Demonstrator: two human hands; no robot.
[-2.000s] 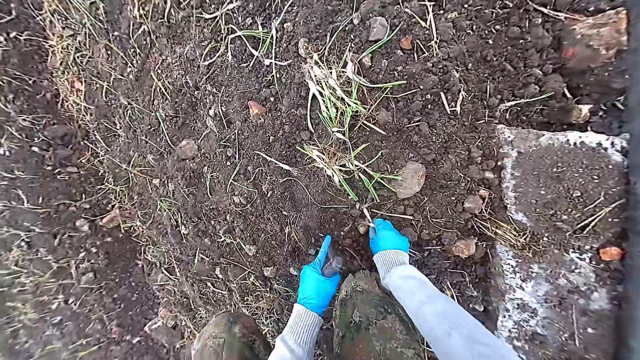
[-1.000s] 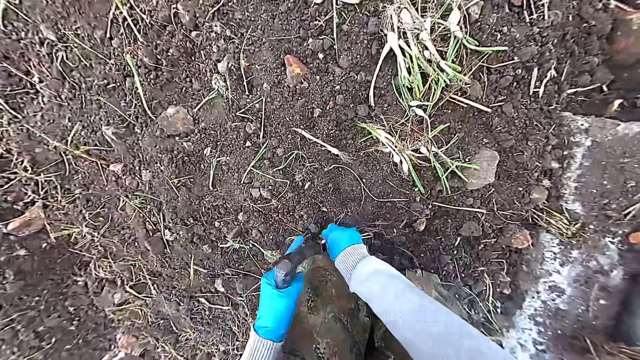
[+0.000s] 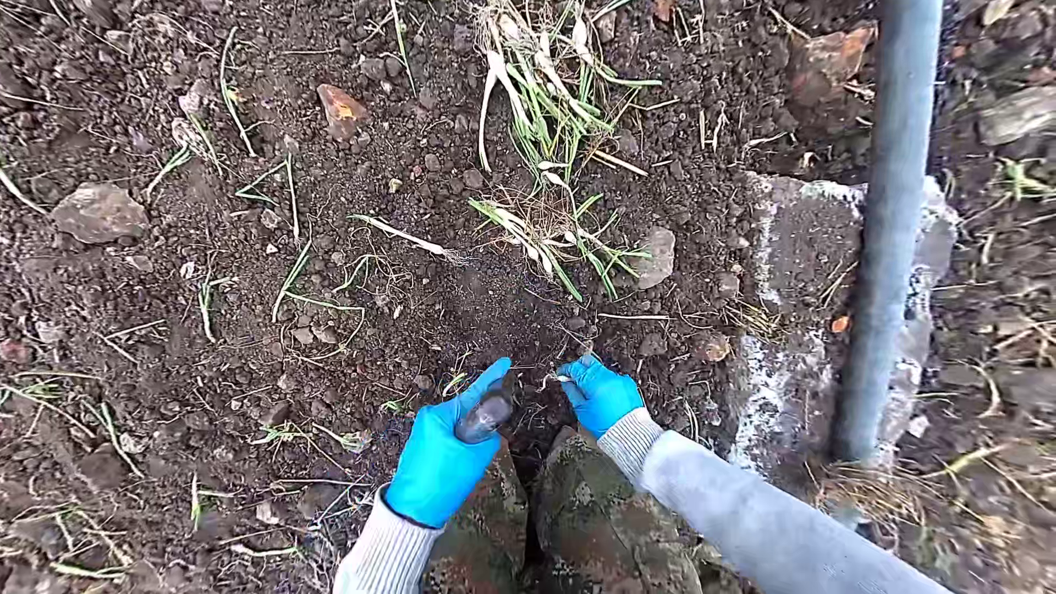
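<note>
My left hand [image 3: 445, 454], in a blue glove, is closed round the dark handle of a hand tool [image 3: 484, 415] low in the view, its index finger stretched along it; the tool's working end is hidden. Just to the right, my right hand [image 3: 601, 394], gloved alike, pinches a small pale bulb with thin roots [image 3: 561, 379] above the dug soil. Farther up lies a heap of white-bulbed green plants [image 3: 549, 91], with a smaller bunch [image 3: 536, 235] below it. A single bulbed stem [image 3: 404, 235] lies to their left.
A grey metal pole [image 3: 891, 231] rises at the right, over a soil-covered concrete slab [image 3: 804, 247]. Stones lie about: a flat one [image 3: 657, 257] beside the small bunch, a reddish one [image 3: 341, 111] and a larger one [image 3: 101, 213] at the left. My camouflage-clad knees [image 3: 606, 511] are at the bottom.
My hands came close together at the dug soil, then moved apart again. The small bulb now shows in my right fingers. The tool handle has stayed in my left hand.
</note>
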